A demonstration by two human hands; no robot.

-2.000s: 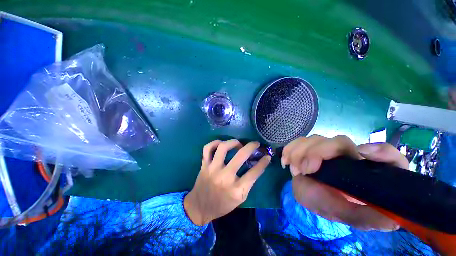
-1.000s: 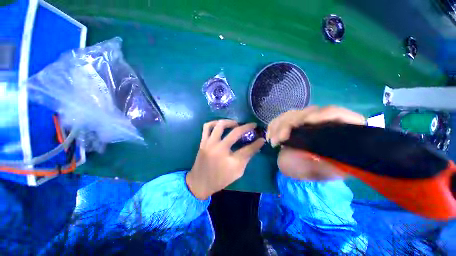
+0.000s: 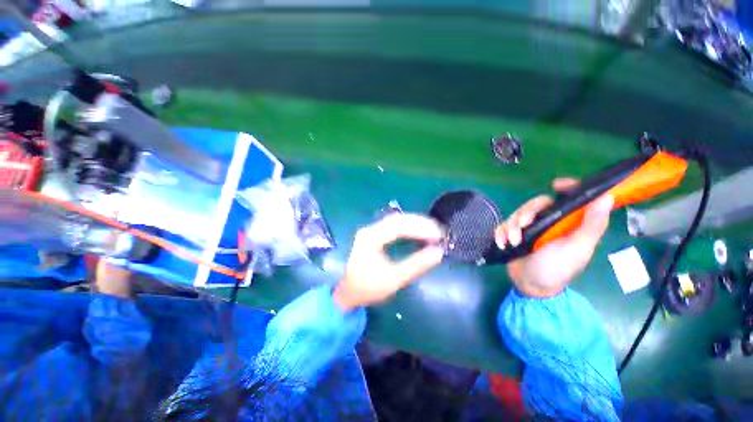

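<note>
My right hand (image 3: 557, 247) holds the black and orange electric screwdriver (image 3: 599, 200), its front end low at the right rim of the round screw dish (image 3: 469, 222). The dish has a dotted bottom with dark contents. My left hand (image 3: 388, 260) is at the dish's left rim, thumb and finger bent towards each other in a ring. The fingertips are blurred, and I cannot tell if they hold anything. A round unit (image 3: 391, 207) shows only in part behind my left hand.
A clear plastic bag (image 3: 285, 222) lies beside a blue box (image 3: 235, 206) at left. Another person's hand (image 3: 114, 278) is further left. Round units (image 3: 506, 148) lie on the green surface beyond. A white slip (image 3: 629, 269), metal bar (image 3: 693, 206), black cord (image 3: 681, 247) and dark round dish (image 3: 688, 287) are at right.
The view has shifted, showing more at left and beyond. My left hand has moved from the unit near the bench edge to the dish rim. The screwdriver has turned, its rear end now pointing away.
</note>
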